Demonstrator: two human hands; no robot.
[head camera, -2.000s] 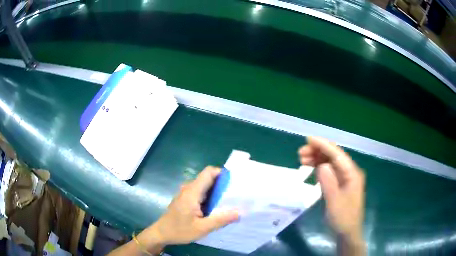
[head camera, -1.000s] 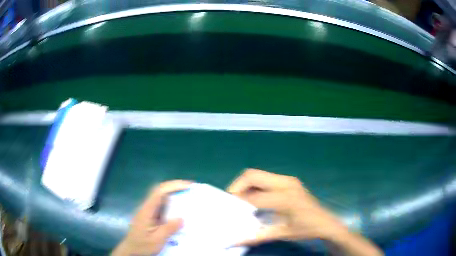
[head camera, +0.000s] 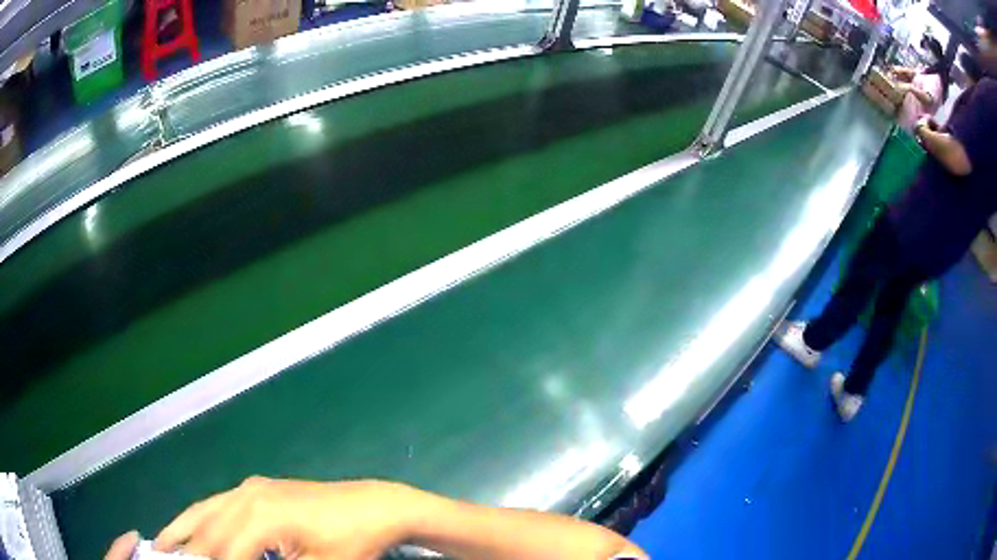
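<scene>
My right hand (head camera: 290, 520) is at the bottom left edge, with its forearm reaching in from the right. Its fingers are curled over a white carton (head camera: 164, 552), of which only a sliver shows at the lower edge. A fingertip of my left hand (head camera: 124, 546) shows beside that sliver; the rest of the hand is cut off. A stack of white carton blanks (head camera: 15, 523) stands at the far left edge, mostly out of the picture.
The green bench (head camera: 459, 361) runs up to the right, beside the pale rail (head camera: 361, 310) and the conveyor belt (head camera: 328, 208). A metal post (head camera: 738, 82) stands on the rail. A person in dark clothes (head camera: 940, 208) stands on the blue floor (head camera: 700, 481) at the right.
The view has swung right and up along the line. The blanks and both hands now lie at the lower left, largely cut off. The person at the right has come into view.
</scene>
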